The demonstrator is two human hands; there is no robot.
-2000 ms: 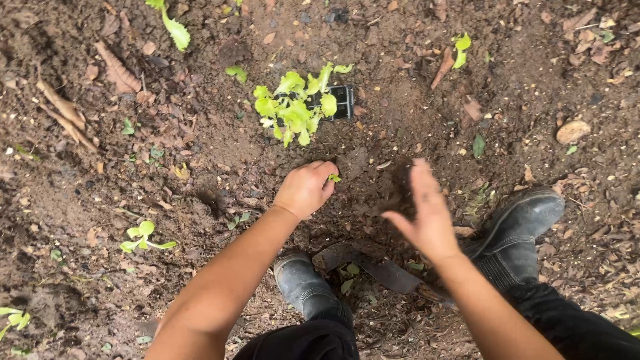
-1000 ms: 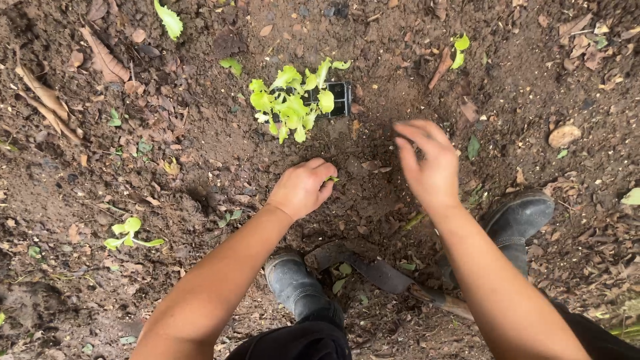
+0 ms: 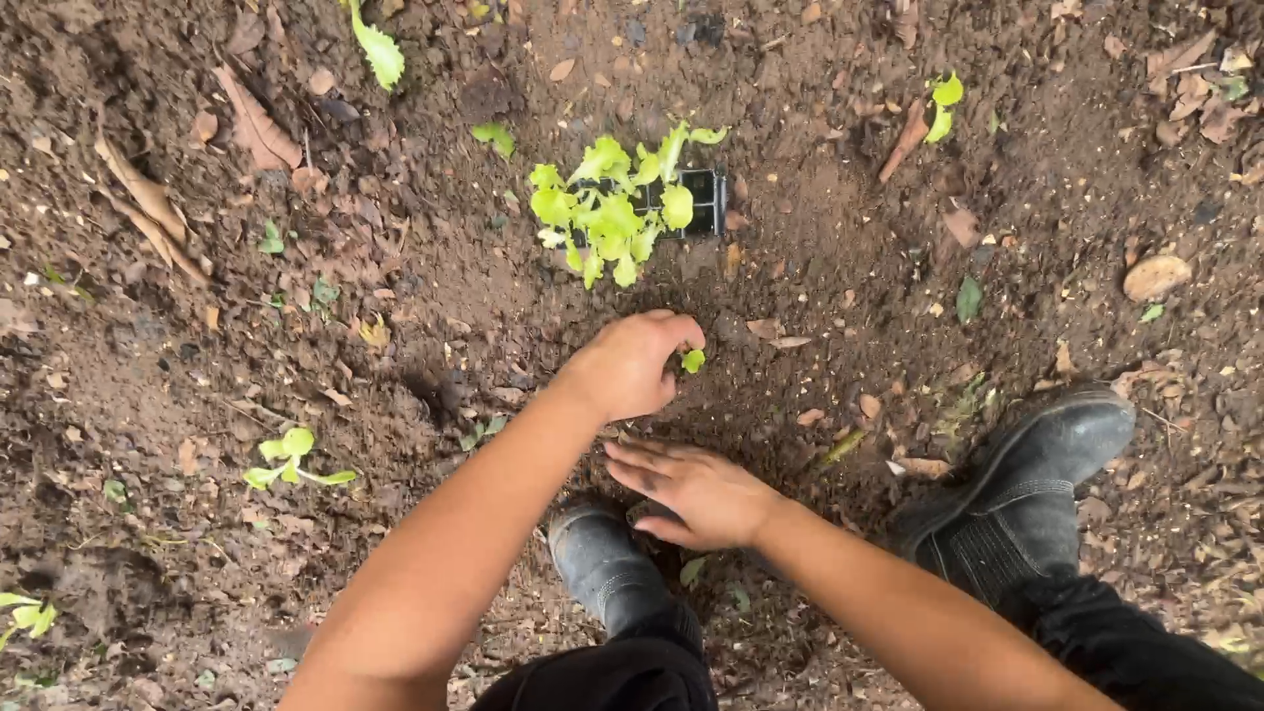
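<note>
My left hand [image 3: 637,367] is low over the soil, its thumb and fingertips pinched around a small lettuce seedling [image 3: 693,361], of which only a bit of leaf shows. Just below it, my right hand [image 3: 696,492] lies flat near the ground with its fingers extended, holding nothing. Above both hands stands a black plastic seedling tray [image 3: 703,202]. Leafy light-green lettuce seedlings [image 3: 612,219] cover its left part, and cells at its right end show no plants. The seedling's stem and roots are hidden by my left hand.
Other lettuce seedlings stand in the soil at left [image 3: 292,459], upper left [image 3: 378,49] and upper right [image 3: 945,104]. My black boots [image 3: 1032,484] are on the ground below and to the right. Dry leaves [image 3: 259,123] and a flat pale stone-like piece [image 3: 1156,277] lie around.
My right hand has moved left and down from the right side, to just below my left hand. The left hand stays at the seedling. The metal tool head near the boots is now largely hidden.
</note>
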